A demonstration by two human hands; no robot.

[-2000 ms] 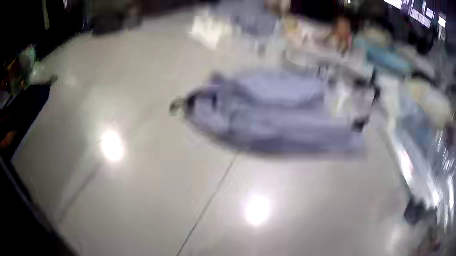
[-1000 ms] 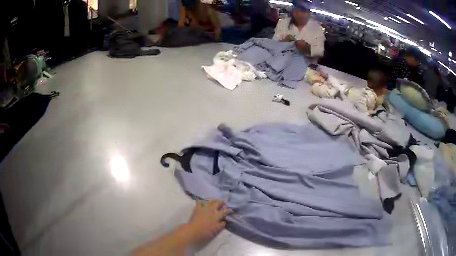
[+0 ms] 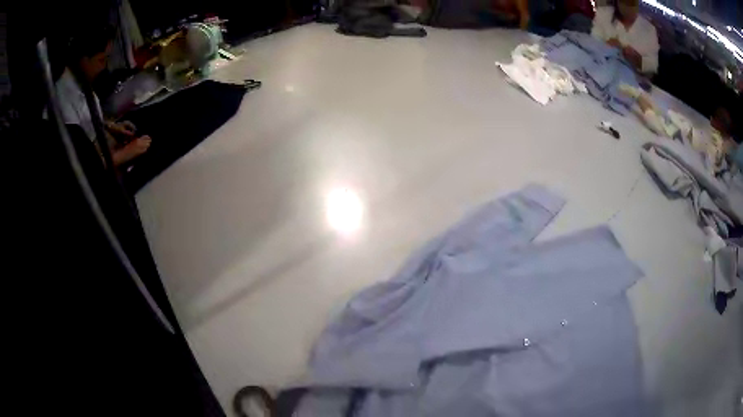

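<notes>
A light blue-grey dress shirt [image 3: 489,301] lies on the glossy white table [image 3: 424,155] at the lower middle. Its hem and a sleeve point up and right, and pale buttons show along one edge. The black hook of a clothes hanger [image 3: 254,402] shows at the bottom left of the shirt, near the frame's lower edge. The collar end is cut off by that edge. Neither of my hands is in view.
At the left, a person's hands [image 3: 130,147] are by a dark garment [image 3: 191,122]. A shiny rack upright [image 3: 90,187] stands at the near left. Crumpled grey garments [image 3: 692,183] lie at the right. Another person [image 3: 639,37] is behind a blue heap [image 3: 591,61].
The view has swung left. The shirt now lies lower in the picture with its hem and sleeve nearer the middle. The hand that touched the shirt is out of the picture.
</notes>
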